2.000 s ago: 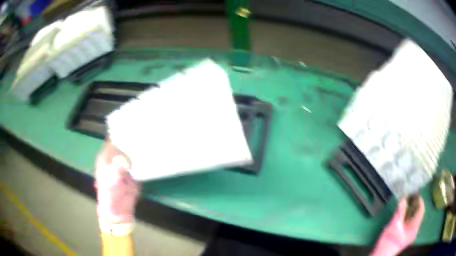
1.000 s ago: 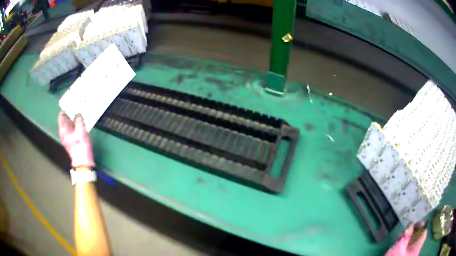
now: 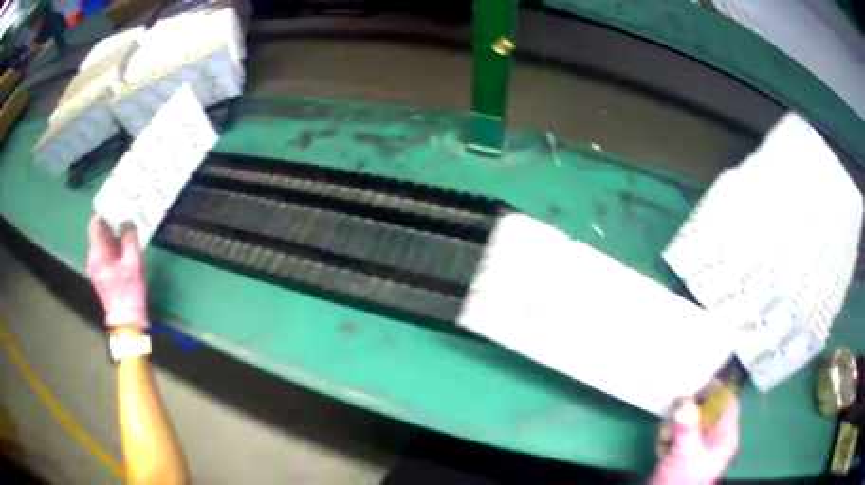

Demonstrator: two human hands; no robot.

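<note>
My left hand [image 3: 118,270], in a pink glove with a pale band at the wrist, is at the lower corner of a white panel [image 3: 159,166]. That panel stands tilted at the left end of the long black slotted rack [image 3: 332,232]. My right hand [image 3: 700,436], in a pink glove, holds a second white panel [image 3: 598,313] by its lower right corner, over the rack's right end, whose handle it hides. A blurred yellow-brown thing shows at the right fingers. A stack of white panels [image 3: 782,227] stands at the right.
More panel stacks [image 3: 180,66] stand at the back left. A green upright [image 3: 493,85] rises at the mat's back edge, before a dark channel [image 3: 379,80]. A round gold-coloured item [image 3: 837,381] and a small yellow block [image 3: 844,447] lie at the right edge.
My right hand has moved left from the right stack with a panel, which now covers the rack's right end. My left hand remains at the left panel, which has turned slightly.
</note>
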